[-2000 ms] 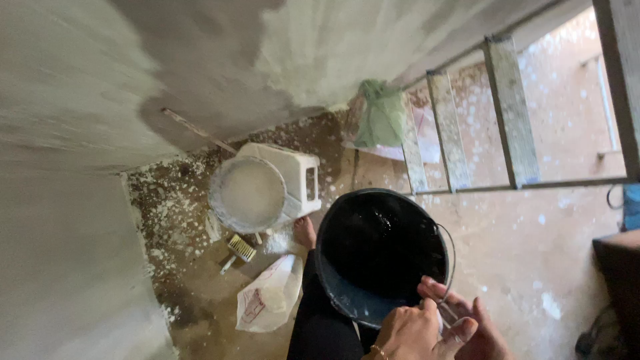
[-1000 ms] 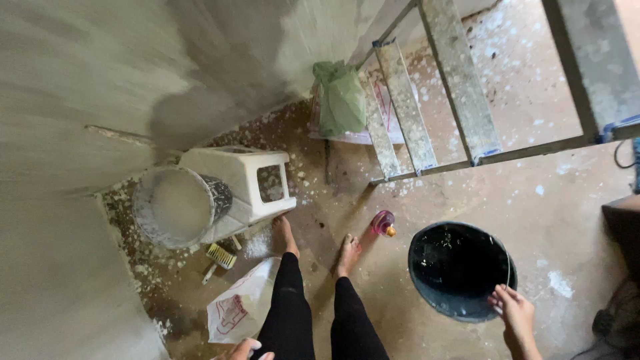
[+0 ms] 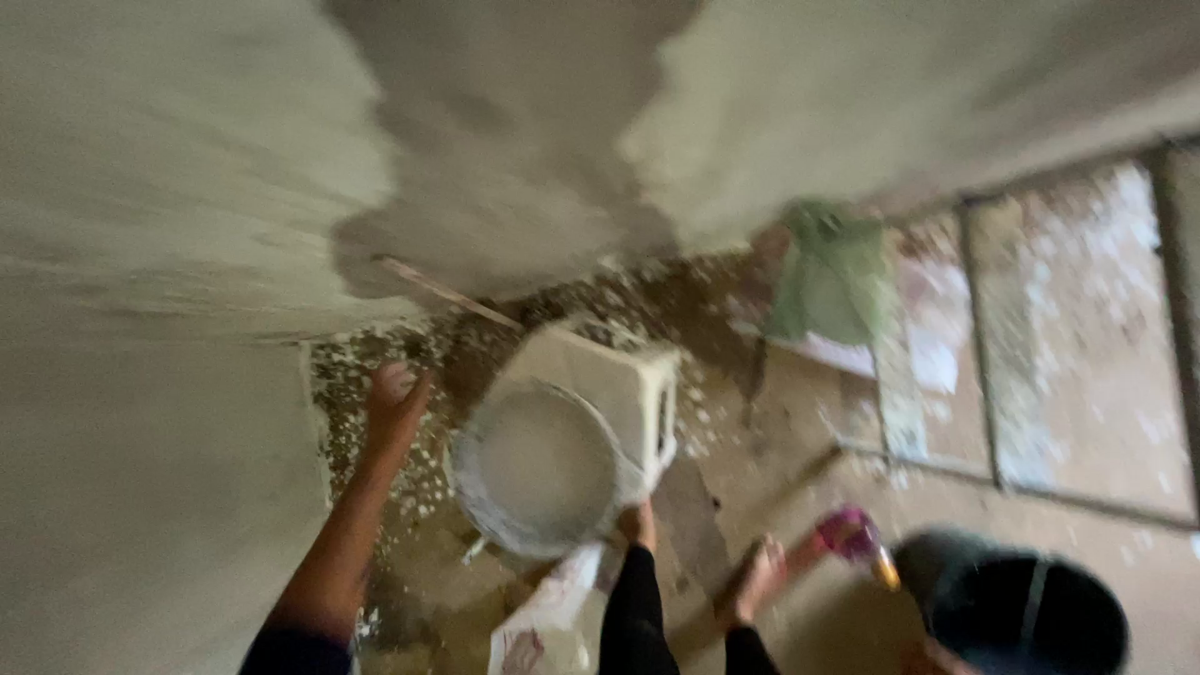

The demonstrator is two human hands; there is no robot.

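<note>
My left hand [image 3: 398, 389] reaches out over the speckled floor by the wall corner, left of a bucket of pale liquid [image 3: 546, 467]; blur hides whether it grips anything. That bucket stands against a white plastic stool [image 3: 600, 375], and a long thin stick [image 3: 450, 295] extends behind them toward the wall. At the lower right, part of my right hand [image 3: 928, 658] shows beside the black bucket [image 3: 1027, 609]; its fingers are too blurred to read. A pink bottle with an orange cap [image 3: 853, 536] is on the floor between my foot and the black bucket.
A metal ladder [image 3: 984, 347] with paint-spattered steps occupies the right side. A green plastic bag [image 3: 830, 281] sits near the wall. By my feet lies a white printed bag [image 3: 544, 628]. The wall [image 3: 506, 122] has a large dark damp-looking patch.
My left hand has moved out toward the wall corner from the bottom edge. The black bucket, held up before me two seconds ago, is now low at the right. The view has shifted.
</note>
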